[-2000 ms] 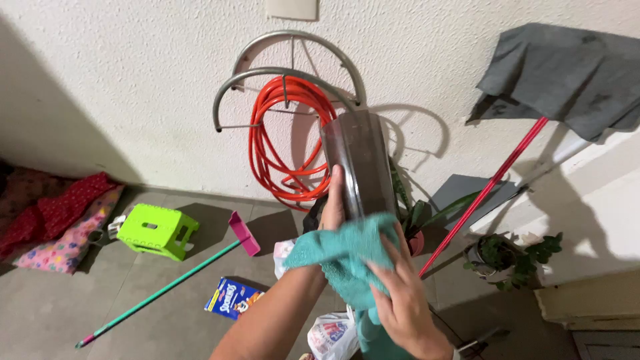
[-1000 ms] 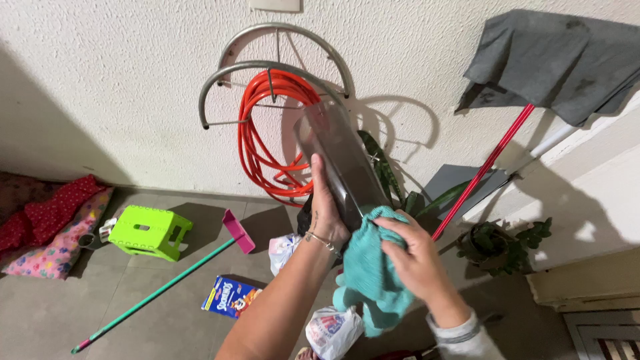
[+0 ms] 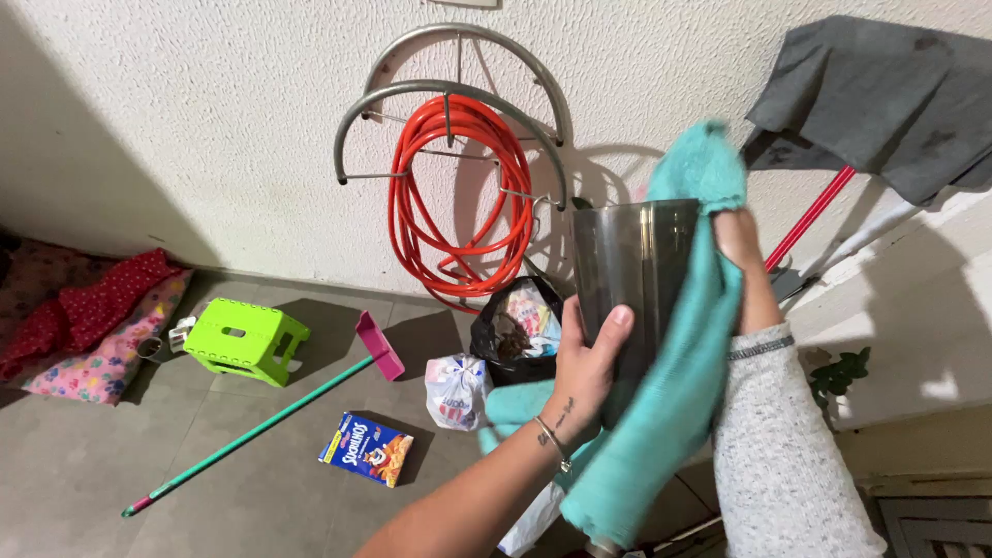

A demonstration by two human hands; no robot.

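A smoky, translucent plastic container (image 3: 620,263) stands nearly upright in the grip of my left hand (image 3: 585,372), its rim at the top. My right hand (image 3: 738,236) is raised at the container's right side, with a teal cloth (image 3: 659,434) draped over its fingers. The cloth's top bunches above the rim, and its long part hangs blurred down the container's right side and below my left wrist. The fingers of my right hand are hidden under the cloth.
An orange-red hose (image 3: 403,194) hangs on a metal wall rack (image 3: 457,85). On the floor are a green step stool (image 3: 232,337), a long-handled pink dustpan (image 3: 380,349), a cereal box (image 3: 368,449), tied plastic bags (image 3: 456,391) and a black bag (image 3: 504,364). A grey cloth (image 3: 868,93) hangs at right.
My right hand has moved with the cloth from the container's lower end up beside its rim. The container has gone from leaning left to nearly upright, still in my left hand.
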